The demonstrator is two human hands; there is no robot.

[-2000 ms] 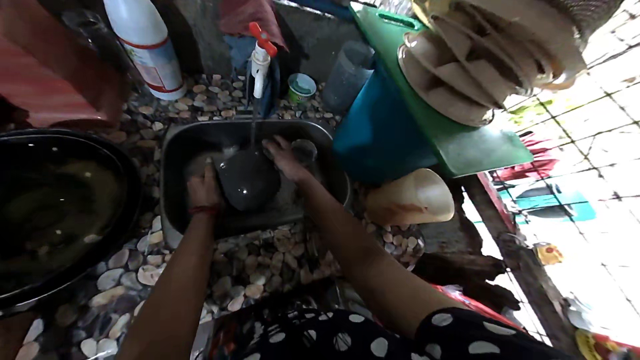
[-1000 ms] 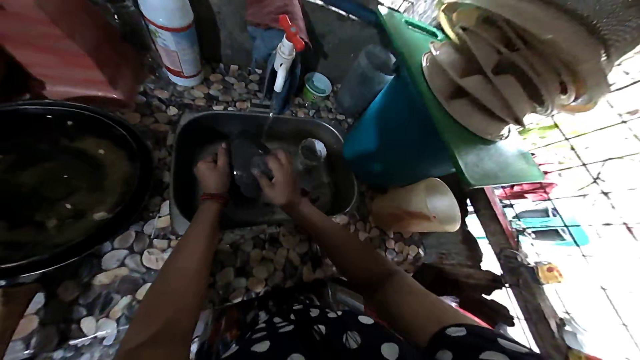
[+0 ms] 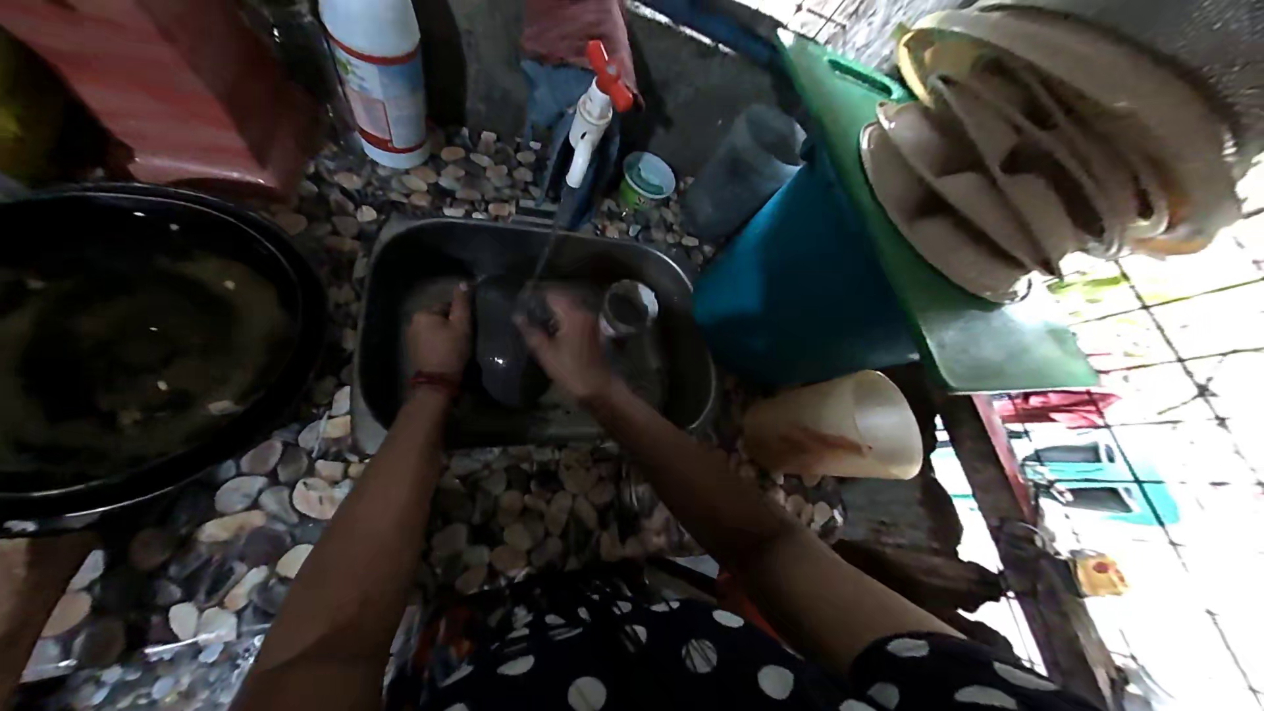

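Observation:
A dark rounded dish (image 3: 502, 351), perhaps a bowl or plate, is tilted in the metal sink (image 3: 699, 395) between my hands. My left hand (image 3: 439, 338) grips its left edge, with a red band at the wrist. Against the dish's right side is my right hand (image 3: 565, 341), blurred, its fingers bent around something too dark to make out. From the white tap (image 3: 591, 118) with a red handle, a thin stream of water falls onto the dish. A clear cup or jar (image 3: 628, 308) sits in the sink, right of my right hand.
A large black basin (image 3: 308, 326) of water stands at left. Behind the sink are a white bottle (image 3: 377, 84) and a small green-white tub (image 3: 647, 181). To the right are a teal bin (image 3: 790, 286), a green board (image 3: 987, 346) under stacked plates (image 3: 948, 207), and a cream pitcher (image 3: 829, 425).
The dish showed its broad round face two seconds ago and is now turned more edge-on. My right hand has moved from the dish's far edge down to its right side.

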